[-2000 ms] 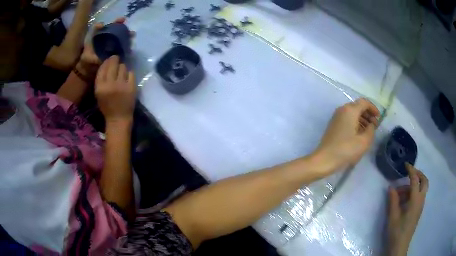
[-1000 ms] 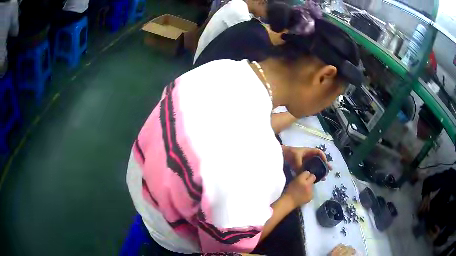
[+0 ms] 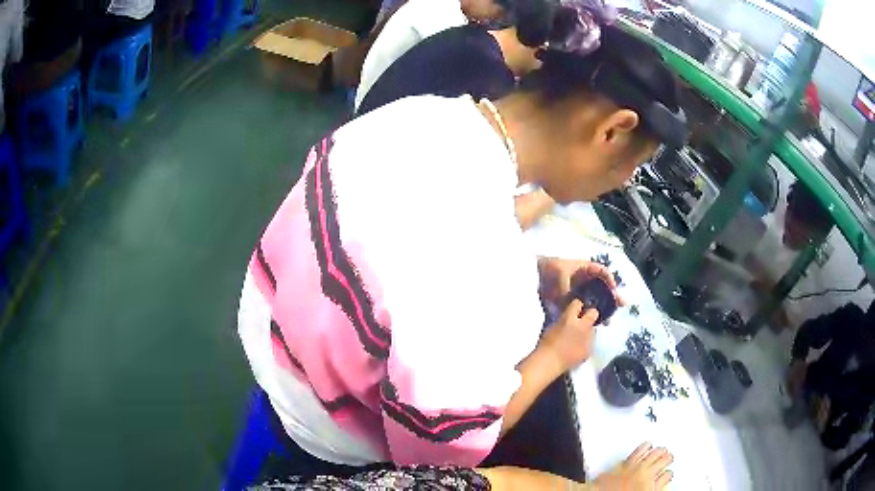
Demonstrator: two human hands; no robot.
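My left hand point(image 3: 645, 470) is at the bottom edge, over the white bench sheet point(image 3: 600, 436), partly cut off; whether it holds anything cannot be told. My right hand is out of the picture. A dark housing point(image 3: 625, 381) stands open side up on the sheet beyond my left hand. A loose pile of small black star-shaped parts point(image 3: 662, 375) lies beside it, with a single one point(image 3: 651, 414) nearer to me. The neighbouring worker's hands hold another dark housing point(image 3: 594, 298).
A person in a white and pink top point(image 3: 432, 259) sits close on the left, with others beyond. Several dark housings point(image 3: 726, 384) stand at the bench's far side. Green racking point(image 3: 729, 206) rises behind. An open carton point(image 3: 305, 53) and blue stools point(image 3: 122, 72) stand on the green floor.
The view has swung from the bench up and left to the neighbour and floor. My right hand has left the picture. My left hand shows a little more than one second ago.
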